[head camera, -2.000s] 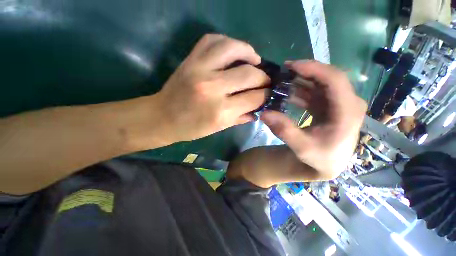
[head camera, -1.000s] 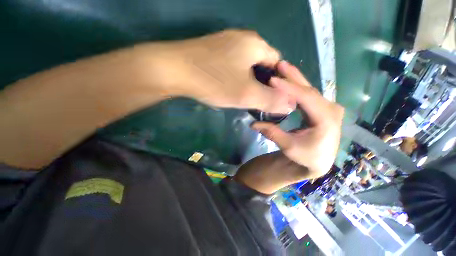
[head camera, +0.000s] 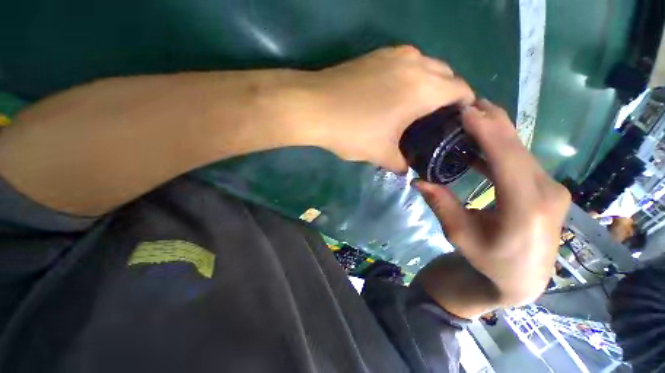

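A black round housing is tilted so its ribbed round end with pale markings faces the right of the picture. My left hand comes from the left and wraps around the housing's back and side; its fingers are partly hidden. My right hand comes from below. Its fingers touch the upper rim and its thumb lies at the lower rim, spanning the round end. Both hands are bare. The inside detail of the housing is blurred.
The glossy green bench lies behind the hands, with a scuffed white rail at right. A small cream piece lies near my dark clothing. A yellowish strip shows behind my right hand. A black corrugated duct is at lower right.
Both hands and the housing have shifted right in the picture. The housing's round end, mostly covered before, is now exposed. My right fingers have spread from my left hand to the rim.
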